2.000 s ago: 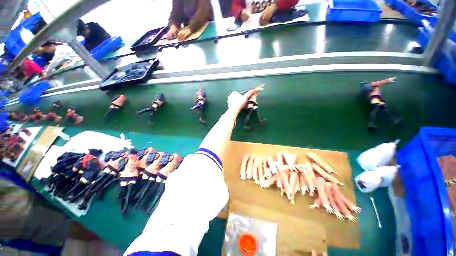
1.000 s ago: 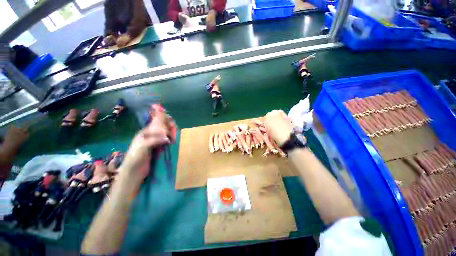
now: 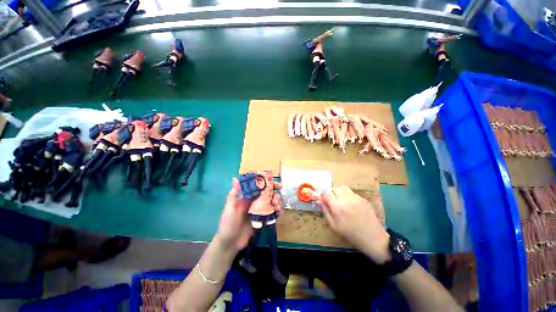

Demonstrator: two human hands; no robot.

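My left hand (image 3: 233, 216) holds an action figure body (image 3: 263, 204) upright, with a dark blue block at its shoulder and dark legs hanging down. My right hand (image 3: 350, 219) pinches a small flesh-pink piece, which looks like a figure arm (image 3: 312, 194), mostly hidden by the fingers. Its end is at the orange-red dish (image 3: 304, 191). The dish sits on a clear plastic bag (image 3: 292, 177) on cardboard (image 3: 366, 178). Loose figure arms (image 3: 341, 129) lie in a pile on the cardboard behind.
More figure bodies (image 3: 140, 143) lie at left, beside a dark heap (image 3: 42, 161) on white plastic. Figures lie spaced on the green conveyor belt (image 3: 244, 67). White bottles (image 3: 417, 116) and a thin stick (image 3: 419, 152) are right of the cardboard, beside the blue tote (image 3: 481, 177) of arms.
My left hand has brought a figure body from the left to the front. My right hand has moved from the arm pile to the orange dish. The view has tilted down.
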